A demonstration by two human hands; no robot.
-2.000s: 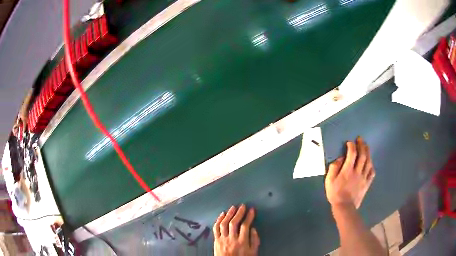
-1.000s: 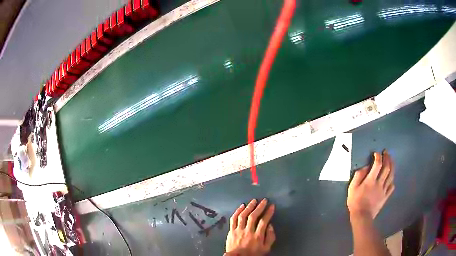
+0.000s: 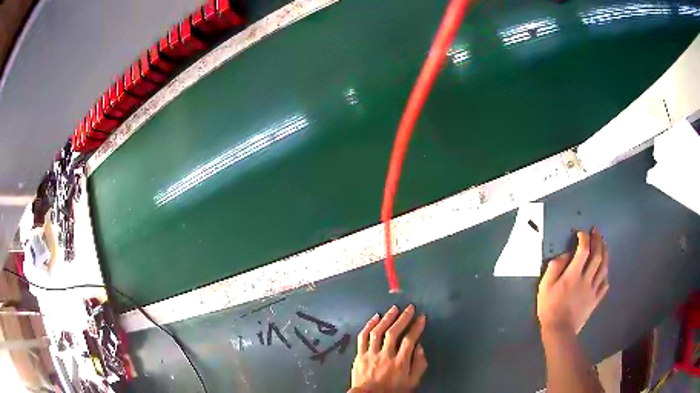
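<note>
My left hand (image 3: 390, 351) lies palm down on the dull green bench top (image 3: 453, 330), fingers slightly apart, holding nothing. My right hand (image 3: 572, 288) also lies on the bench, farther right, fingers slightly spread and holding nothing. A white paper slip (image 3: 522, 242) with a small black mark lies on the bench just left of my right hand. A thin red cord (image 3: 399, 146) hangs across the view, its lower end over the bench just above my left hand's fingertips.
A glossy green conveyor belt (image 3: 307, 184) runs behind a pale scuffed rail (image 3: 322, 265). A row of red items (image 3: 146, 77) stands at the far left. A black cable (image 3: 173, 338) curves at the bench's left. White paper (image 3: 681, 165) lies at the right; a red object (image 3: 691, 334) shows below.
The view has turned, so the red cord now crosses nearer the middle instead of the left. Both hands stay resting on the bench, with little movement.
</note>
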